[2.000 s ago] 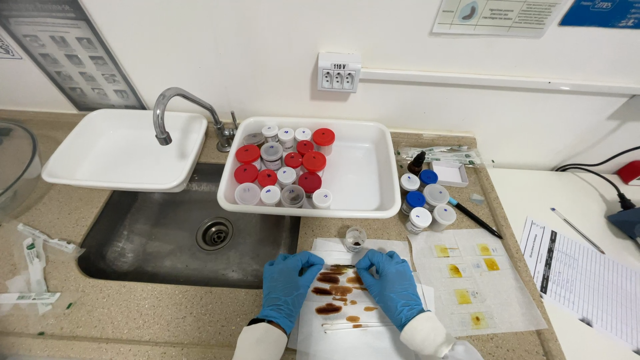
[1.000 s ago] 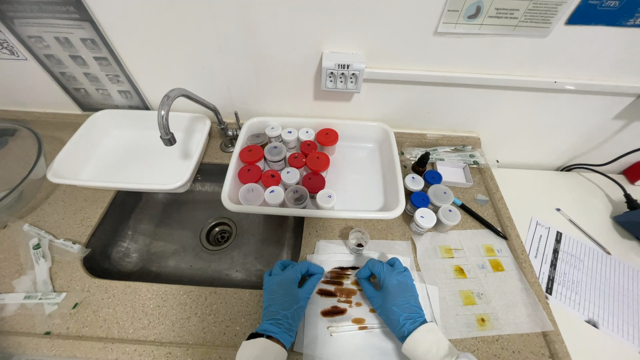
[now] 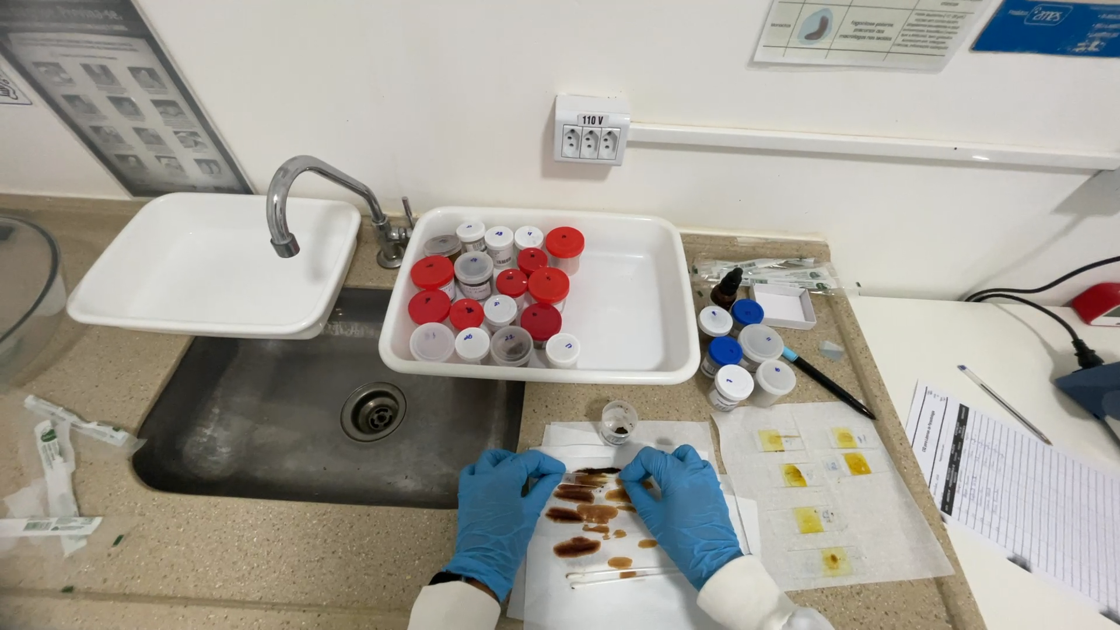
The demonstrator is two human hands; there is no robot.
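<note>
Both my hands wear blue gloves over white sheets of paper marked with several brown smears. My left hand pinches the left end of a thin clear glass slide, and my right hand pinches its right end, above the topmost dark smear. Just behind my hands stands an open clear specimen cup with dark matter inside. Thin white sticks lie across the lower part of the paper. To the right, several slides with yellow stains lie on another white sheet.
A white tray of capped specimen cups stands behind, beside the steel sink and faucet. More jars, a dropper bottle and a black marker are at the right. Torn wrappers lie at far left.
</note>
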